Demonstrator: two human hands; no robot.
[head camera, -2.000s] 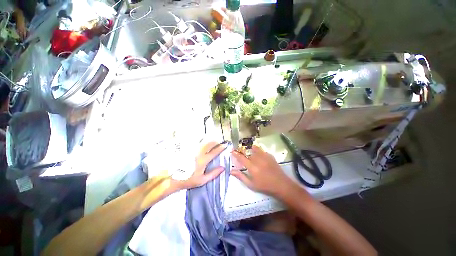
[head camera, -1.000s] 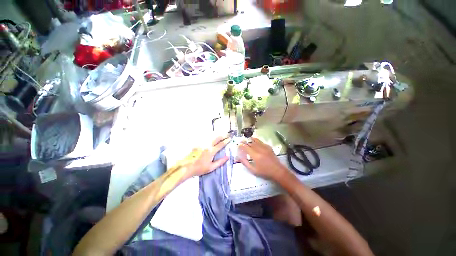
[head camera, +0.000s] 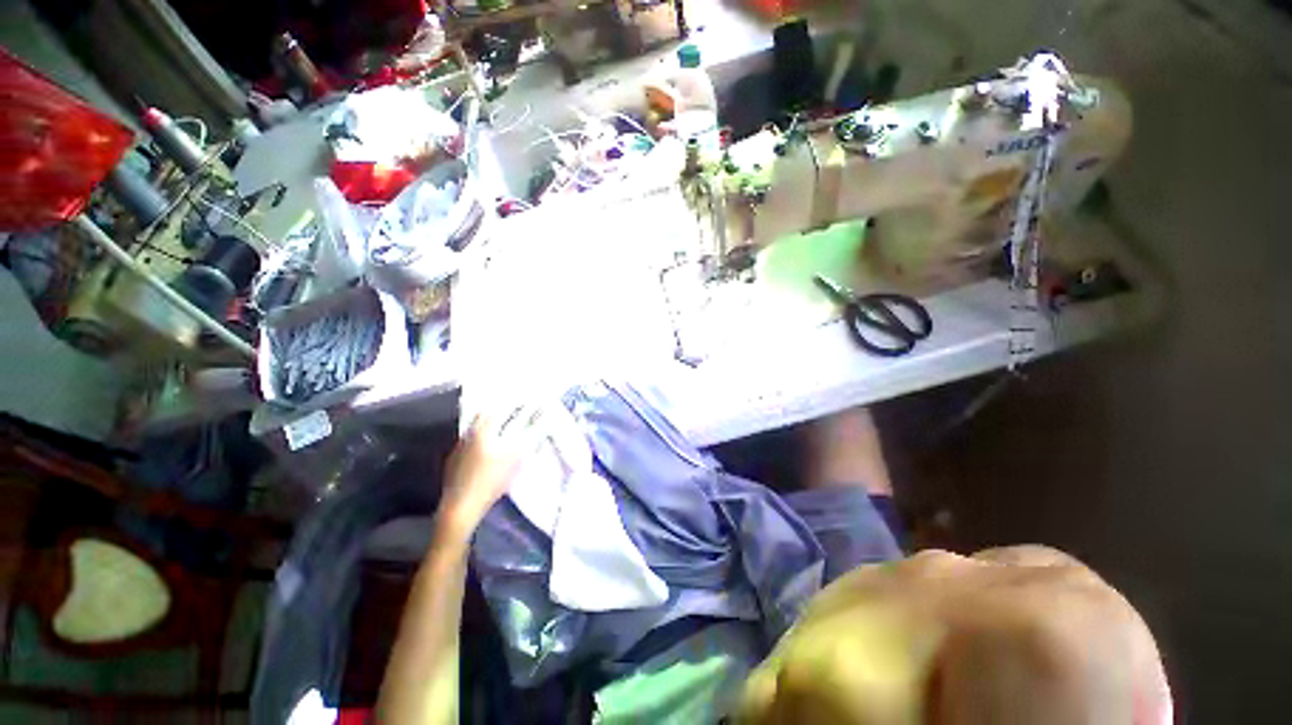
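A grey-blue garment (head camera: 666, 489) lies across the lap, its upper part on the table's front edge. A white cloth piece (head camera: 602, 545) and a pale green part show with it. My left hand (head camera: 493, 451) holds cloth at the table's front edge, left of the garment; its fingertips are washed out by glare. A large blurred skin-coloured shape (head camera: 978, 637) at the bottom right is my right arm or hand, close to the camera; its fingers cannot be made out. The cream sewing machine (head camera: 921, 184) stands behind, with no hand at its needle.
Black-handled scissors (head camera: 888, 323) lie below the machine head. A white box of grey strips (head camera: 326, 354) and a white tub (head camera: 425, 227) stand at the left. A bottle (head camera: 694, 99) stands behind. A tape measure (head camera: 1032, 234) hangs at right. A red-brown stool (head camera: 184, 602) is lower left.
Both hands have left the needle. My left hand has moved left and down with cloth; my right arm has come back close to the camera. The garment has moved off the needle. The view has shifted left.
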